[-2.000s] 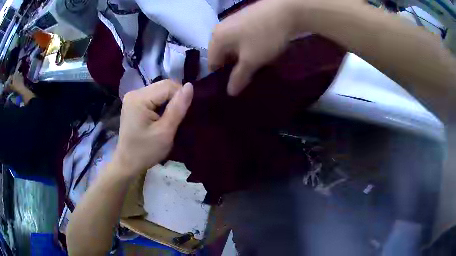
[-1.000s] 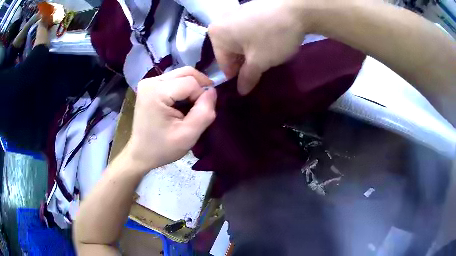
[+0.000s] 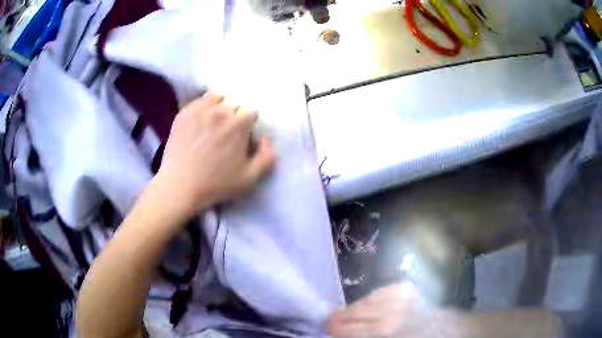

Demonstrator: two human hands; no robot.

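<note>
The garment lies with its pale grey-lilac side up over the table and hangs toward my lap, its long straight edge running from top to bottom. My left hand rests on the pale cloth near the middle, fingers curled; whether it pinches the cloth cannot be told. My right hand is blurred at the bottom, its fingertips at the lower corner of the pale panel; its hold is unclear. Maroon parts show among the folds at the left.
Snips with red and yellow handle loops lie on the machine bed at the top. The white table edge runs to the right. Thread scraps lie on the dark lap area below. More bunched cloth fills the left.
The view has shifted to the machine bed. The maroon face held between both hands is replaced by the pale side. My right hand has moved from the top to the bottom.
</note>
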